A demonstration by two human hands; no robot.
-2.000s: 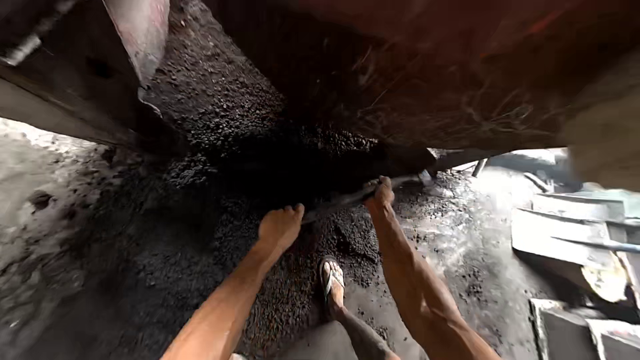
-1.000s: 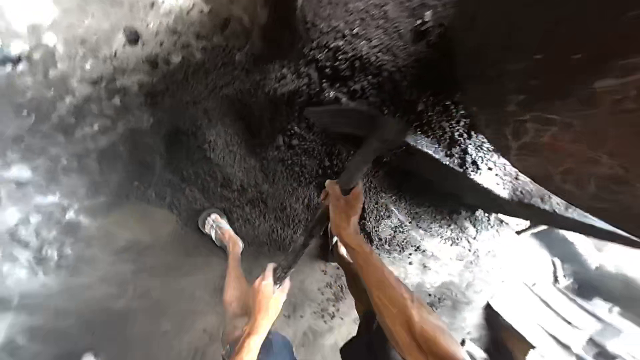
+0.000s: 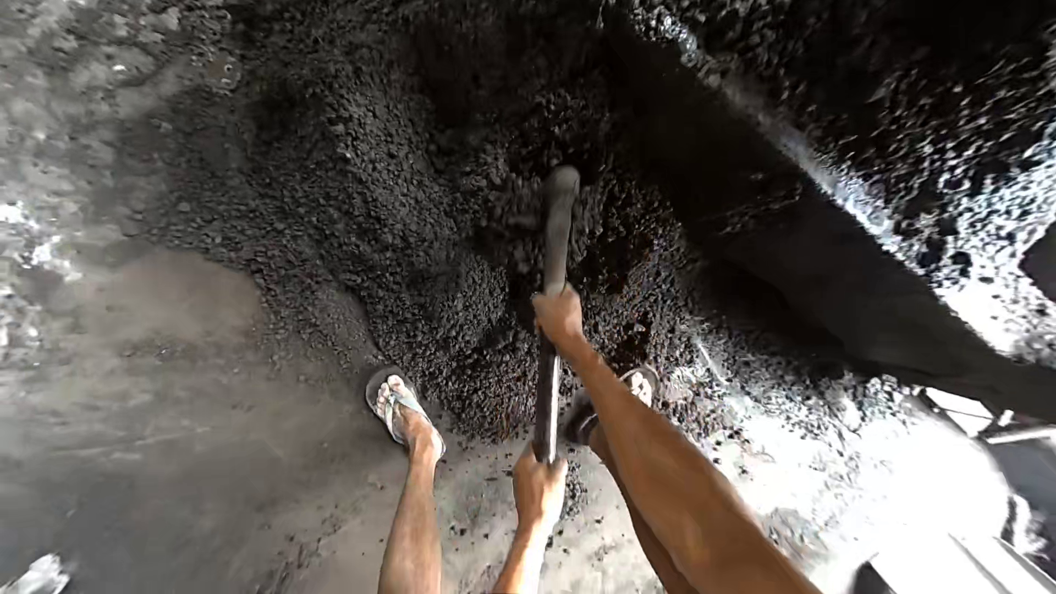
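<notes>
A long tool handle [image 3: 548,388] runs up the middle of the view into a heap of dark, crumbly granular material [image 3: 396,214]. My left hand [image 3: 539,491] is closed around its lower end, near my feet. Higher up, my right hand [image 3: 558,315] grips the same handle at about its middle. Beyond that hand the handle widens to a rounded, dusty end [image 3: 563,177] against the heap. Whether a blade lies beneath the material cannot be told.
My feet, in flip-flops [image 3: 404,408], stand at the heap's near edge on a grey floor [image 3: 165,454]. A dark slanting panel with a bright edge [image 3: 841,194] crosses the upper right, with more granules beyond it. Pale flat objects [image 3: 949,565] lie at the lower right.
The tool, slanting between my hands one second ago, now points straight up the view into the heap. Both hands have kept hold of it. The view has turned and shifted strongly.
</notes>
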